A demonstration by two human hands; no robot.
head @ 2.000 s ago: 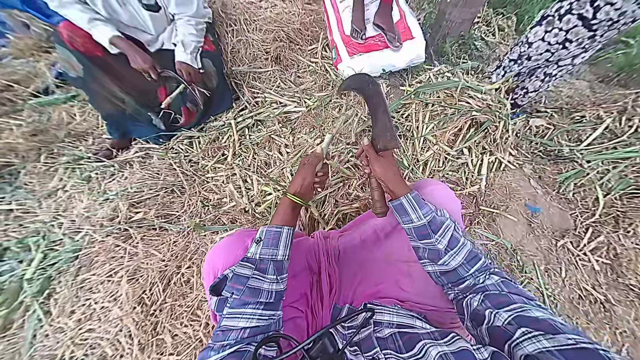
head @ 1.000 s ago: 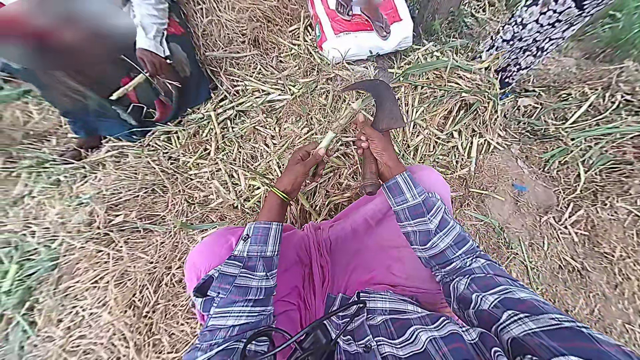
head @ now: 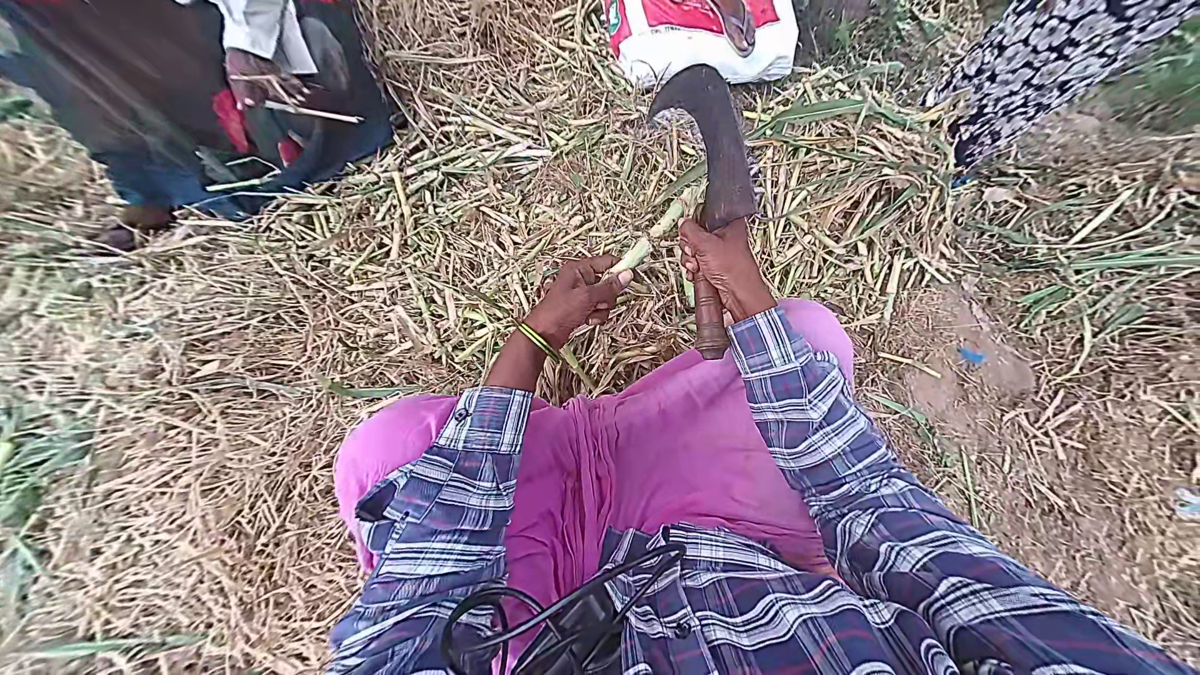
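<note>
My left hand (head: 583, 298) is closed around one end of a pale green cane stalk piece (head: 647, 246), which slants up and right toward the blade. In my right hand (head: 720, 261) is a billhook with a dark, hooked blade (head: 717, 141); its tip curves to the left above my hands. The billhook's brown handle (head: 710, 314) sticks out below my fist toward my lap. The far end of the stalk lies close beside the blade's base; whether they touch I cannot tell.
Dry straw and cut stalk pieces (head: 469, 225) cover the ground. At the upper left a seated person (head: 253, 75) holds a thin stalk. A white and red sack (head: 656, 52) with a foot on it lies ahead. Patterned cloth (head: 1031, 66) hangs at the upper right. Black cable (head: 562, 609) rests at my waist.
The billhook has gone from lying tilted near the stalk to pointing more upward, away from me. My left hand still holds the stalk. The other person's stalk has changed its angle.
</note>
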